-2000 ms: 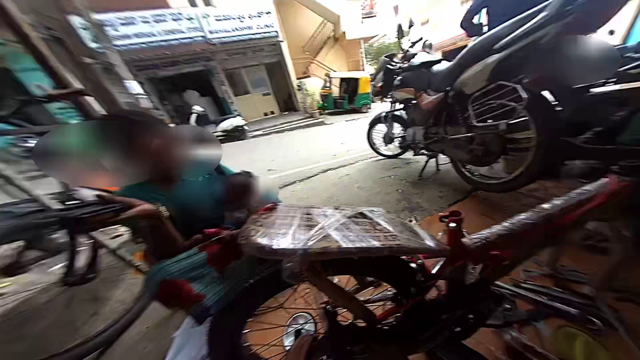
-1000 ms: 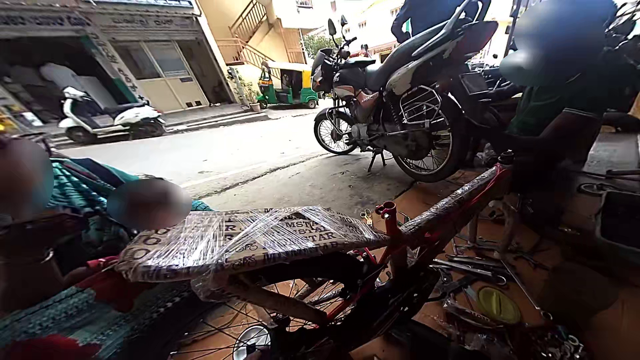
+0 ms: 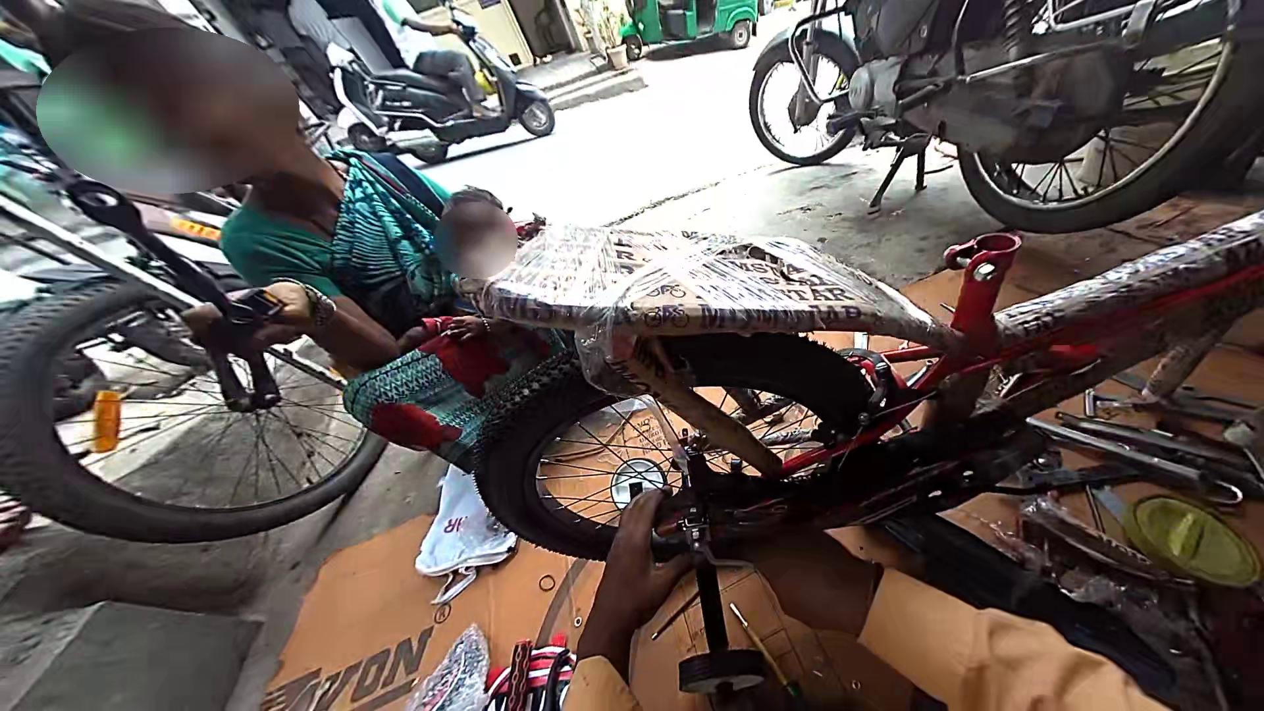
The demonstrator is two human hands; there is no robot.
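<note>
A red bicycle frame (image 3: 978, 296) lies before me, its rear rack (image 3: 691, 286) wrapped in printed paper and clear film. Below the rack is the rear wheel (image 3: 533, 464). My left hand (image 3: 637, 573) is at the wheel's lower side, thumb up, fingers around a metal bracket (image 3: 697, 528) on a black rod that bears a small training wheel (image 3: 721, 670). My right hand (image 3: 815, 578) reaches under the chain guard beside the same bracket; its fingers are hidden by dark parts.
Flattened cardboard (image 3: 365, 612) covers the ground, with a screwdriver (image 3: 760, 642), a white cloth bag (image 3: 464, 528) and a yellow-green lid (image 3: 1190, 538) on it. At left a person (image 3: 286, 237) with a child holds another bicycle (image 3: 188, 286). A motorcycle (image 3: 987, 99) stands behind.
The view has swung down and left. Both my hands and the small training wheel now show. A scooter with a rider is now on the road.
</note>
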